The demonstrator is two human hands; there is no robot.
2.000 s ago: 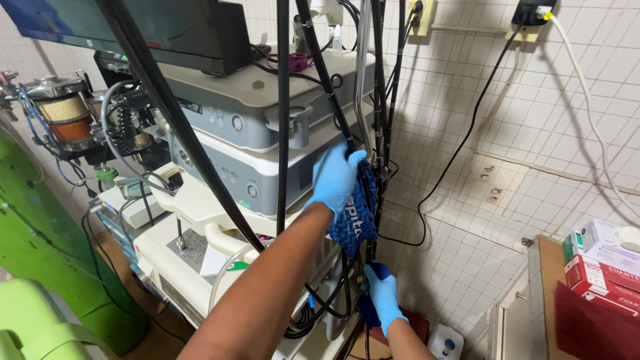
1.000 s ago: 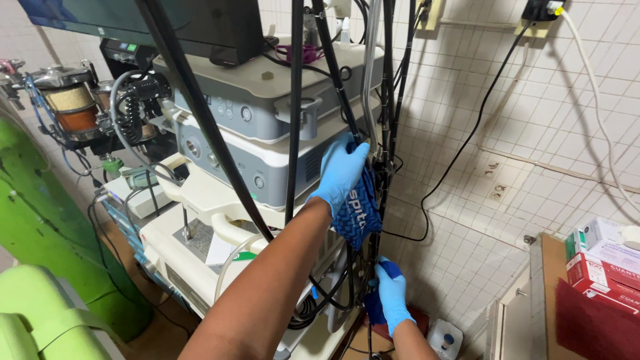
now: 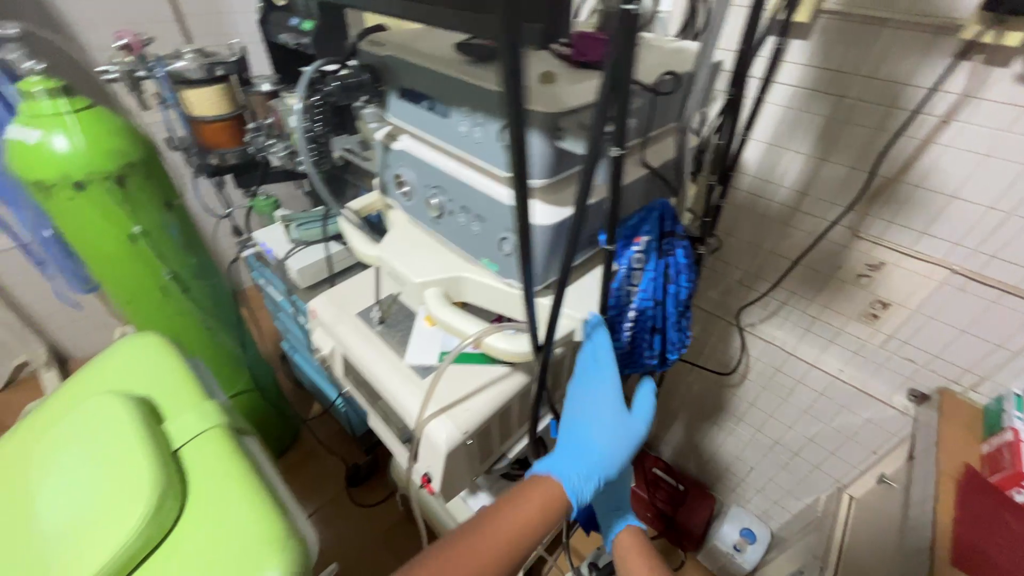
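My left hand [image 3: 600,416], in a blue glove, is raised just below a blue printed bag [image 3: 652,288] that hangs among black tubes at the cart's corner. Its fingers look extended and the thumb stands apart; nothing shows in the grasp. Lower down and partly behind it is my right hand [image 3: 616,508], also gloved, beside a dark blue item [image 3: 586,518]. Its fingers are mostly hidden, so its hold cannot be made out. Black tubes [image 3: 570,240] run down in front of the stacked grey medical units [image 3: 472,216].
A green gas cylinder [image 3: 136,216] and a lime-green padded seat [image 3: 96,480] stand left. The cream cart [image 3: 472,408] has a curved handle [image 3: 472,332]. A dark red bag [image 3: 672,500] and white container [image 3: 736,536] lie low by the tiled wall.
My left hand has let go of the blue bag and tubes and moved down, closer to my right hand. The bag now hangs fully in sight. The view has shifted left.
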